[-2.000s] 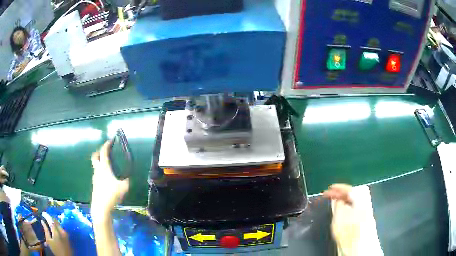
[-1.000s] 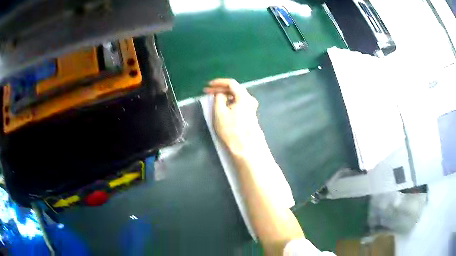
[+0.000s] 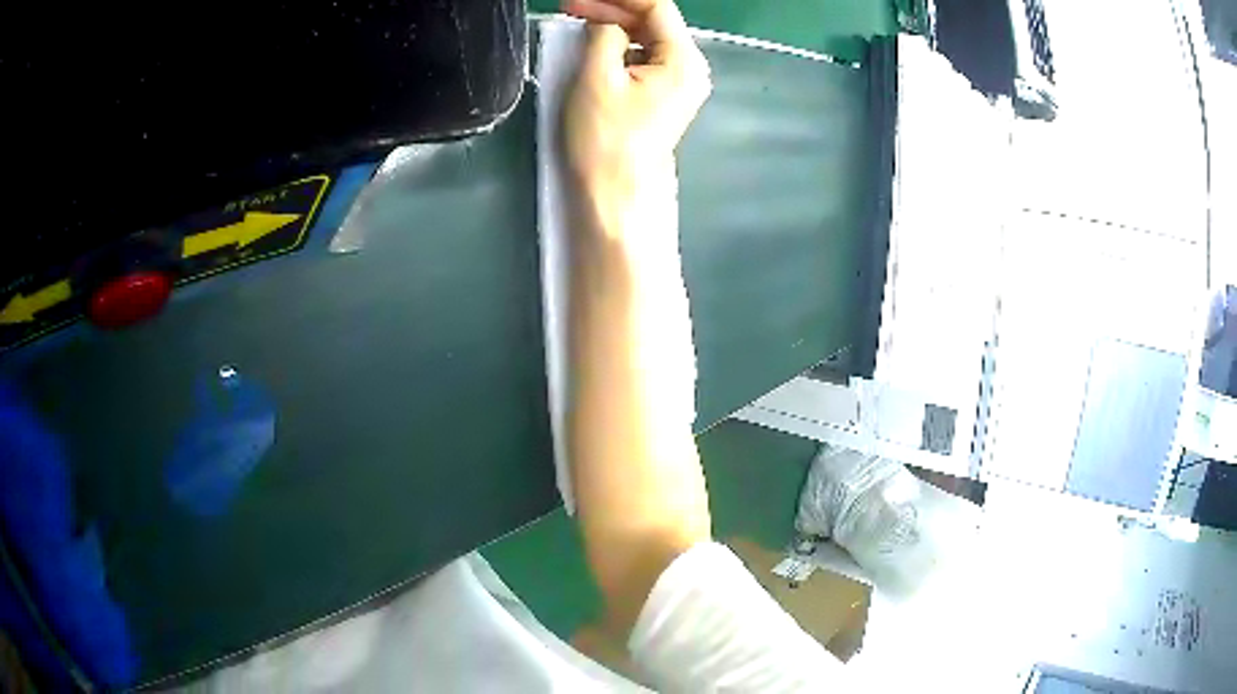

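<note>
My right hand point(image 3: 632, 82) is at the top of the picture, with its fingertips close to the edge. Its fingers are curled, and whether they hold anything small cannot be told. The hand and forearm lie over a long white paper or cloth strip point(image 3: 552, 271) on the grey-green bench. My left hand is not in view. The black press base point(image 3: 271, 82) is at the upper left, with the red start button point(image 3: 129, 298) between two yellow arrows below it.
The dark bench surface point(image 3: 407, 339) ends in an edge at the bottom and right. Blue plastic point(image 3: 54, 529) is at the far left. A pale plastic bag point(image 3: 875, 508) and a brown carton point(image 3: 821, 597) are beyond the bench at lower right.
The view has swung right and down, so the platen, orange jig and belt frames have left it. The left hand has left view. The right hand appears higher, still over the white strip.
</note>
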